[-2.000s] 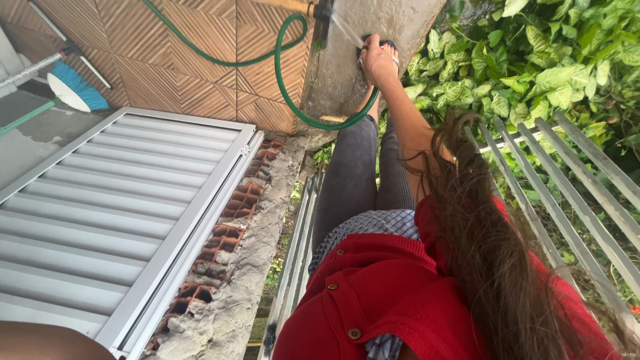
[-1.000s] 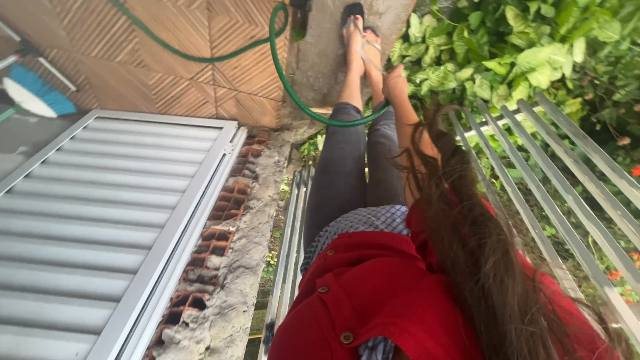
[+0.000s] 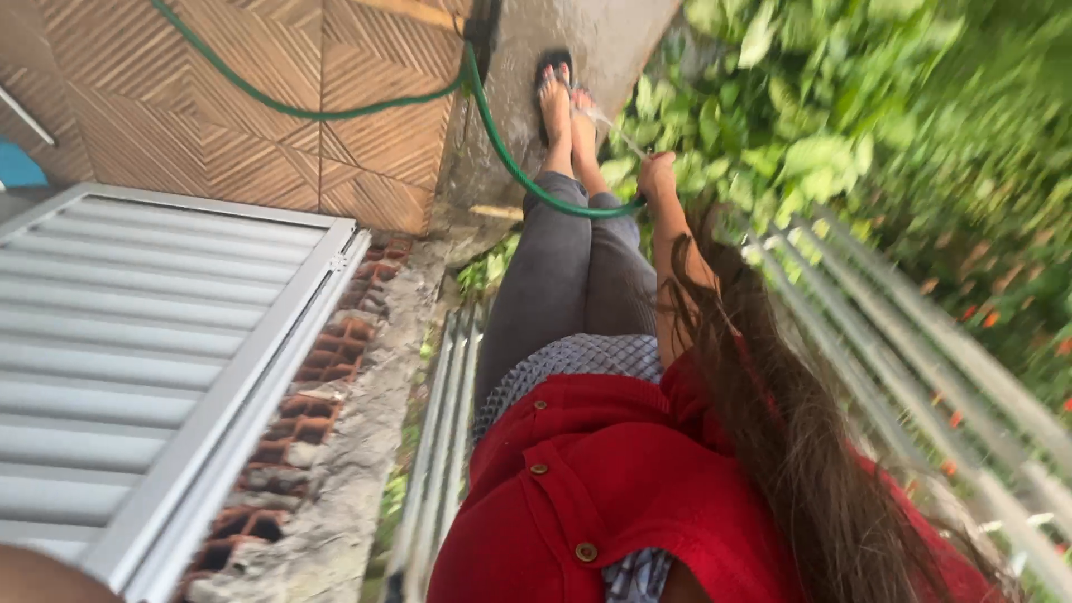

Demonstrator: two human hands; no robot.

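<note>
My right hand [image 3: 657, 174] is closed around the end of a green garden hose [image 3: 523, 180], just right of my knees. A thin stream of water [image 3: 618, 134] runs from it toward my feet [image 3: 578, 113], which are in dark flip-flops on wet concrete. From the hand the hose curves over my lower legs, then up and left across the wood-patterned wall or floor panels [image 3: 251, 92]. My left hand is out of view; a blurred patch of skin, perhaps part of that arm, shows at the bottom left corner.
A white louvred shutter [image 3: 142, 335] and a rough edge of broken hollow bricks [image 3: 310, 419] lie at left. Metal rails [image 3: 440, 435] run close by my legs, with more rails [image 3: 904, 352] at right. Leafy plants [image 3: 779, 126] grow beyond the concrete strip [image 3: 603, 33].
My right hand was over my feet two seconds ago; it has drawn back toward my knees and to the right, still with the hose. The water stream now falls by my feet.
</note>
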